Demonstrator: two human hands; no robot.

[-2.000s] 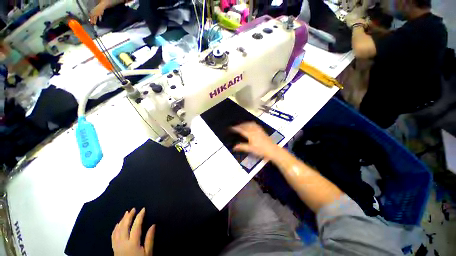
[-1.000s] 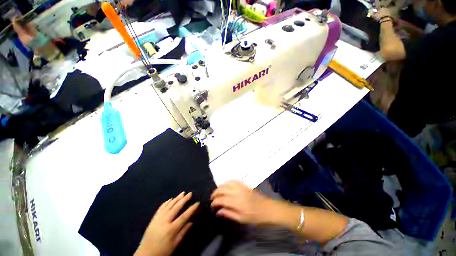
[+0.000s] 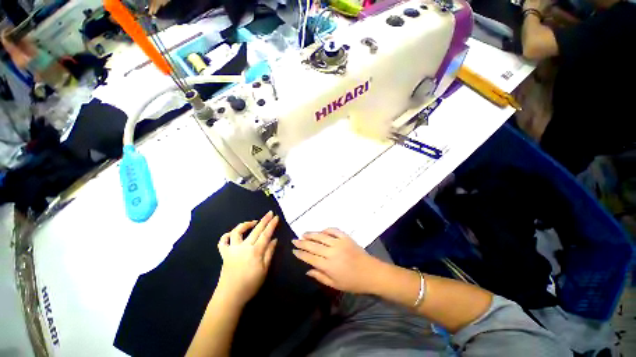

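A black cut panel (image 3: 183,279) lies flat on the white machine table, its far tip at the presser foot (image 3: 273,187) of the cream sewing machine (image 3: 328,104). My left hand (image 3: 250,252) lies on top of the panel, fingers pointing toward the needle area. My right hand (image 3: 336,259) rests at the panel's right edge, fingertips on the cloth. Both hands are flat with fingers slightly spread; neither visibly pinches the cloth. The panel's near part runs toward my lap, out of the frame.
Dark-blue thread snips (image 3: 418,146) lie by the machine base. A yellow tool (image 3: 488,89) is at the table's right end. A blue lamp head (image 3: 137,187) hangs at left. A blue crate (image 3: 593,261) with black cloth stands at right. A person (image 3: 593,77) sits beyond it.
The black piece with a grey band under the machine arm is gone from there. My right hand has moved from it to the panel's edge. My left hand has moved up toward the needle.
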